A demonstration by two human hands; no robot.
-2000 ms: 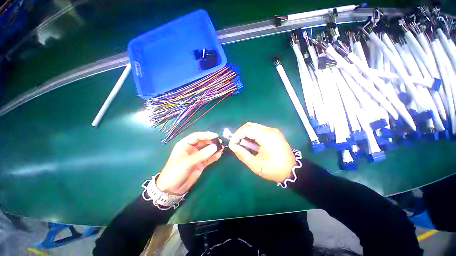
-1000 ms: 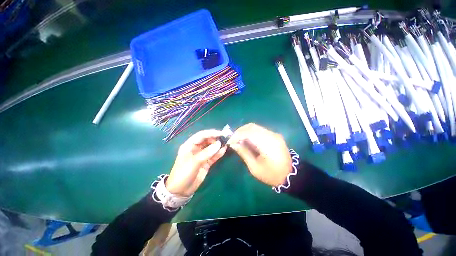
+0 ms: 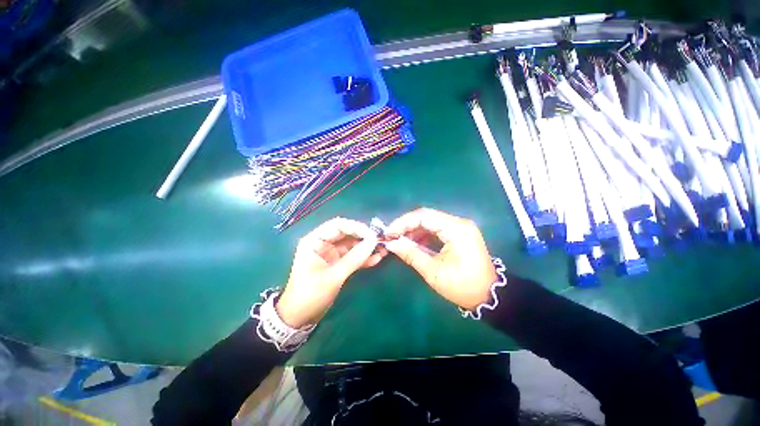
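Note:
My left hand [image 3: 327,265] and my right hand [image 3: 446,256] meet fingertip to fingertip above the green mat. Between them is a small piece with pale and reddish wire ends [image 3: 378,228]. My left thumb and fingers pinch a small dark part, mostly hidden, that looks like a connector housing. My right thumb and index finger pinch thin wires at it. The rest of the held piece is hidden by my hands.
A blue parts tray [image 3: 304,83] with a few dark housings [image 3: 353,91] stands behind. Unsleeved wire harnesses [image 3: 333,158] lie below it. A white sleeve [image 3: 192,148] lies left. Finished harnesses [image 3: 575,166] are heaped right. A metal rail [image 3: 433,50] crosses behind.
My fingertips have shifted slightly around the small piece, and reddish wire now shows between them. The whole view has shifted a little. The tray and heaps are otherwise unchanged.

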